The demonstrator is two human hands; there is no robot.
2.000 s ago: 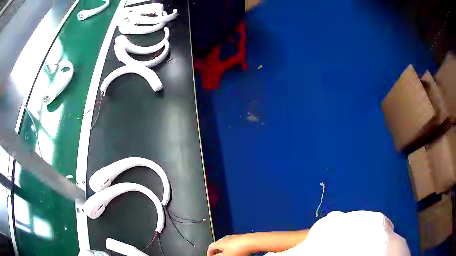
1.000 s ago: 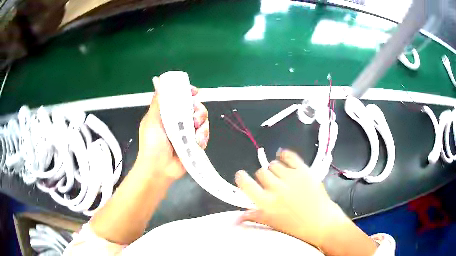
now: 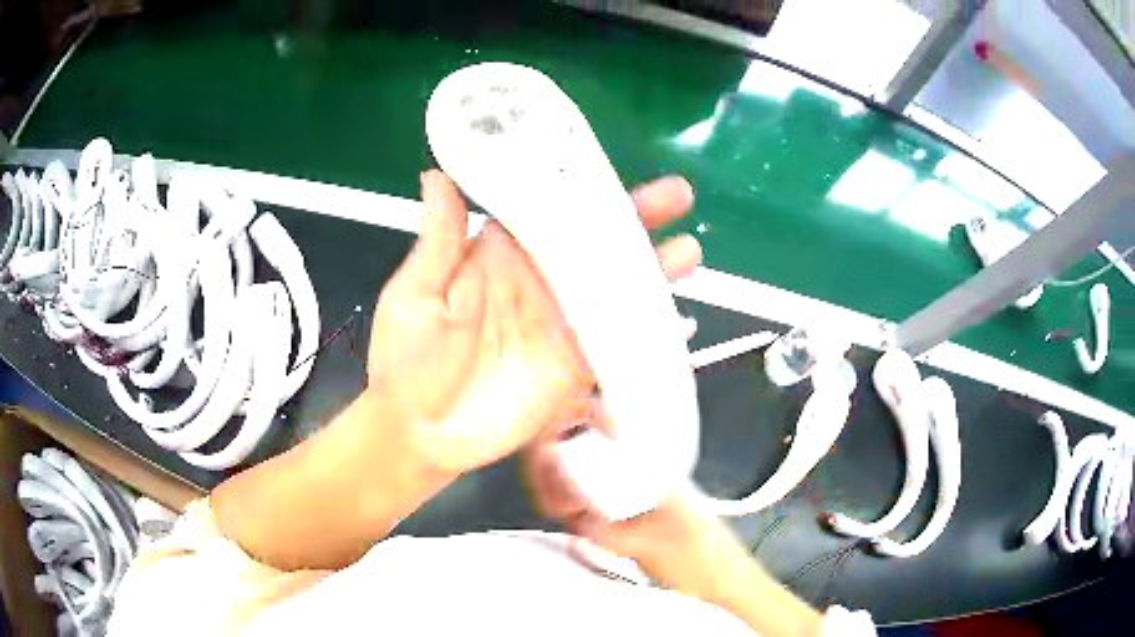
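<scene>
A white curved neck fan arm [image 3: 585, 237] is held up in front of me, its wide round head with a grey grille at upper left. My left hand [image 3: 479, 330] lies palm up behind it, thumb beside the head and fingertips showing past its far side. My right hand [image 3: 622, 510], partly blurred, grips its lower end. The tail end and any wires on the piece cannot be made out.
A tangled pile of arms [image 3: 187, 299] lies left on the black bench, above a cardboard box [image 3: 162, 479] of arms. Right are a clear holder [image 3: 789, 357], paired arms [image 3: 919, 454], a metal post [image 3: 1021, 261] and the green conveyor [image 3: 336, 93].
My view has swung from bench and floor to the work. Since one second ago, the arm has been raised and turned, its grille now showing, and my right hand has moved onto its lower end.
</scene>
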